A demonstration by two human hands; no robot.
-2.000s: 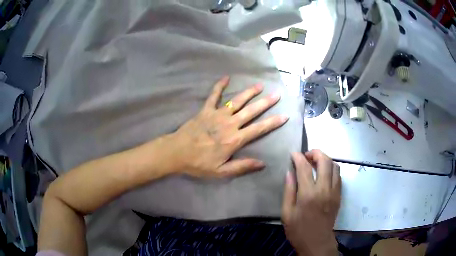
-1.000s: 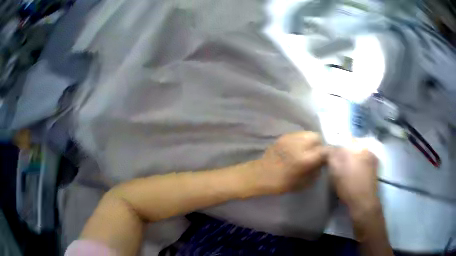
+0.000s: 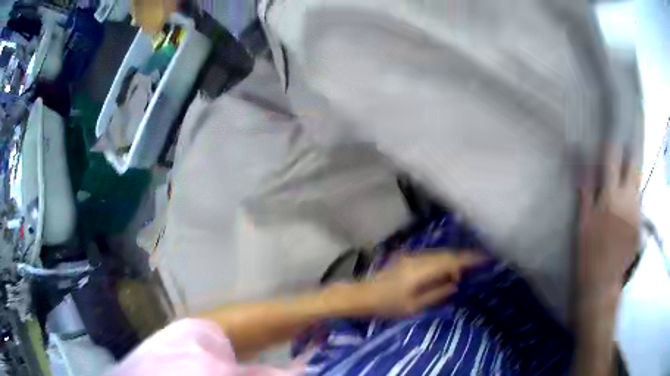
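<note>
A large grey-beige cloth panel (image 3: 455, 110) covers the upper middle and right, blurred by motion. More grey-beige cloth (image 3: 213, 198) hangs in folds at the lower left of it, beside the lap. My left hand (image 3: 422, 283) is over the blue striped clothing, below the panel's lower edge; it is blurred, with fingers pointing right, and I cannot tell whether it holds anything. My right hand (image 3: 611, 213) lies at the panel's right edge with fingers pointing up; whether it grips the cloth cannot be told.
A white bin (image 3: 158, 110) with cloth pieces stands at the upper left. Another pale bin (image 3: 51, 176) stands further left, with dark green cloth (image 3: 110, 194) between. A bright white table surface (image 3: 657, 169) shows at the right rim. Blue striped clothing (image 3: 411, 341) covers the lap.
The view has swung left and down, so the machine head and snips are out of sight. My left hand has left the seam edge and moved down over the lap. My right hand stays by the edge.
</note>
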